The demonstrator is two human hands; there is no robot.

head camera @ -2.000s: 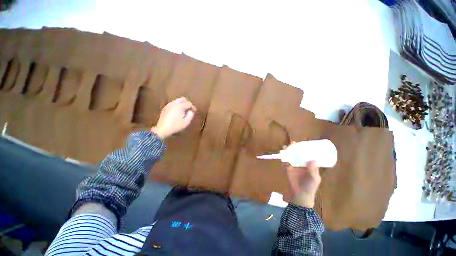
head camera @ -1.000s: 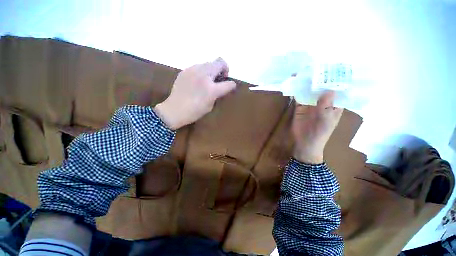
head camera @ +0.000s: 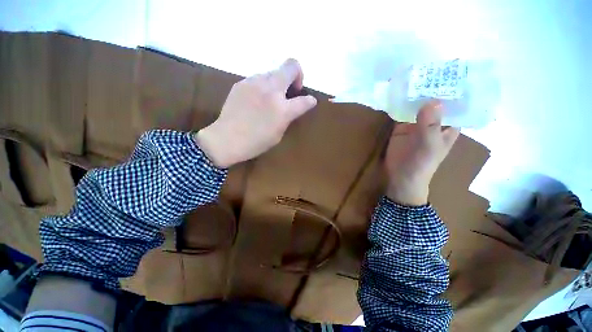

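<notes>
Several flat brown bag pieces [head camera: 337,162] overlap in a row in front of me. A curved brown handle [head camera: 334,237] lies on one of them. My right hand [head camera: 419,149] holds a translucent squeeze bottle [head camera: 438,81] with a printed label, at the bags' far edge. The bottle's nozzle is washed out against the white. My left hand [head camera: 256,113] rests at the far edge of the bags, thumb and index finger near each other. I cannot tell if anything is between its fingertips.
The white table top [head camera: 227,26] lies beyond the bags. A bundle of brown looped straps [head camera: 552,224] is at the right. Dark apron cloth shows at the bottom edge. Unclear items lie below the table at the lower left.
Since two seconds ago the view has come closer and both hands have moved to the bags' far edge. Over the last second the bottle has shifted slightly up and right in view.
</notes>
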